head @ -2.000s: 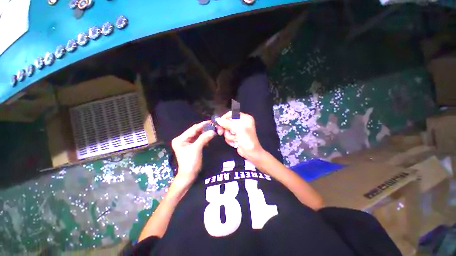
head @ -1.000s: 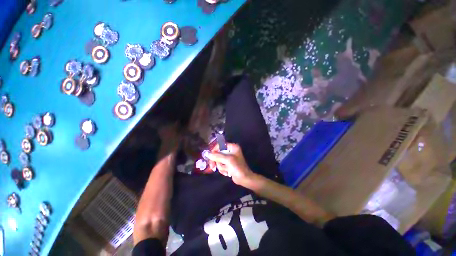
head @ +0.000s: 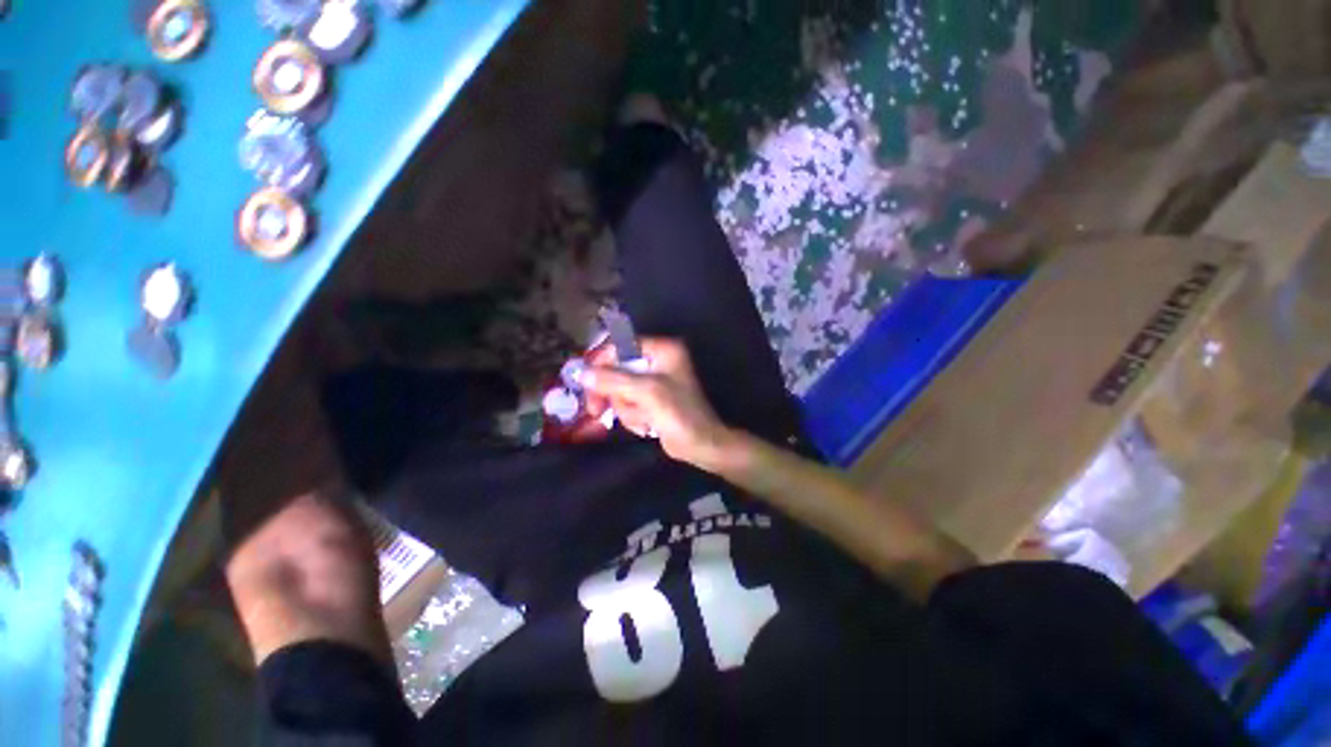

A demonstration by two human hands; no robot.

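My right hand point(head: 660, 397) is closed above my lap. A small hand tool point(head: 625, 339) sticks up from the fist with its dark flat end. A small silver disc point(head: 578, 375) is at the fingertips, and a pale round piece point(head: 561, 403) shows just beside it, too blurred to tell whether it is held. My left forearm reaches up from the lower left towards the bench edge and fades into dark shadow; the left hand cannot be made out. Copper-ringed discs point(head: 273, 222) and silver disc pieces point(head: 278, 151) lie in clusters on the blue-green bench point(head: 219, 382).
A row of silver discs point(head: 80, 628) stands near the bench edge at lower left. A blue tray point(head: 912, 358) and a brown cardboard box point(head: 1058, 387) lie to the right, with crumpled clear plastic point(head: 1109, 504). White bits point(head: 803, 190) litter the green floor.
The view has turned towards the left bench and the floor at right. My left hand has left the right hand and its arm has swung out left. My right hand still holds the tool.
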